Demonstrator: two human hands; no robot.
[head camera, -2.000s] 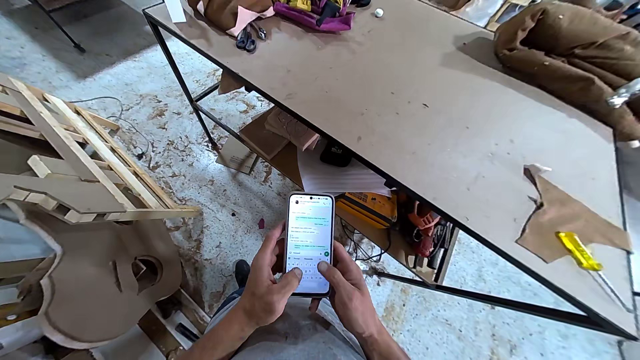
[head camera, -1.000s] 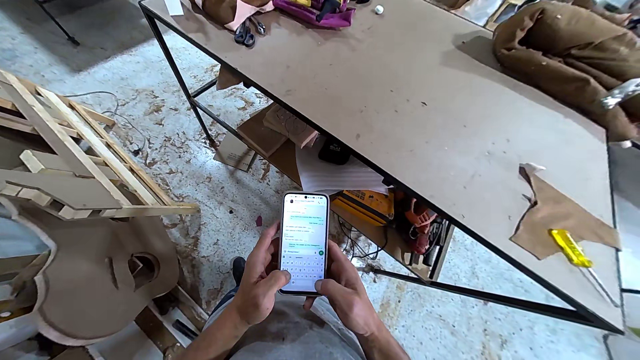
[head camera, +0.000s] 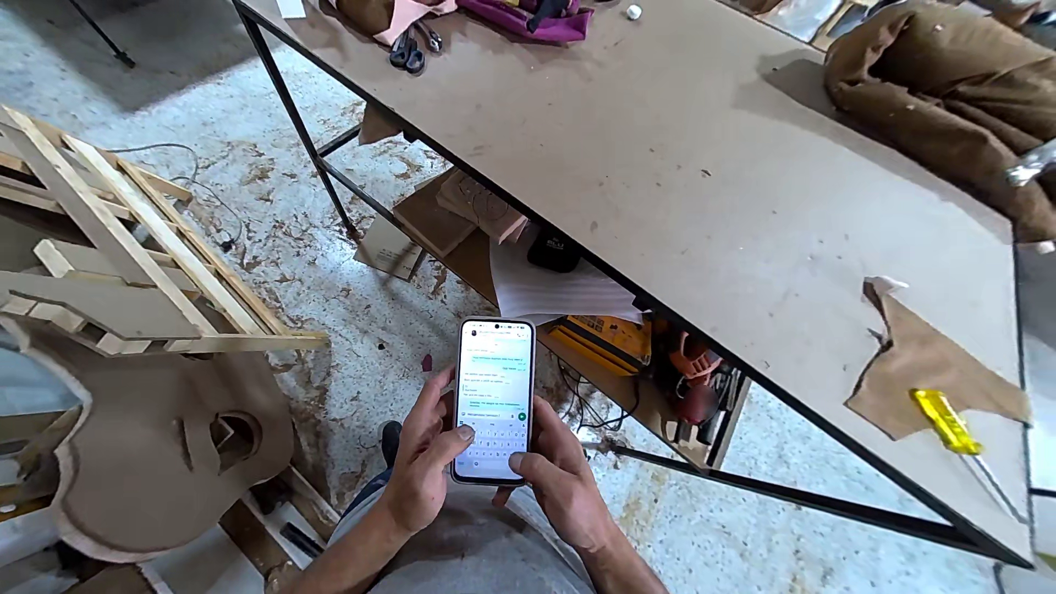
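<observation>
A smartphone stands upright between my two hands, its lit screen showing a chat and an on-screen keyboard. My left hand grips its left edge, with the thumb on the left part of the keyboard. Around the right edge is my right hand, its thumb over the lower right of the screen. The fingers behind the phone are mostly hidden. Beyond the phone is a large worktable with a dark metal frame. On its right end a yellow-handled screwdriver lies partly on a piece of brown fabric.
Scissors and a purple cloth lie at the table's far edge, brown upholstery at the right. The shelf below holds a yellow case and a red power tool. Wooden frames stand at the left.
Both hands still hold the phone. The left thumb has moved a little up the keyboard, and the right thumb stays near the lower right.
</observation>
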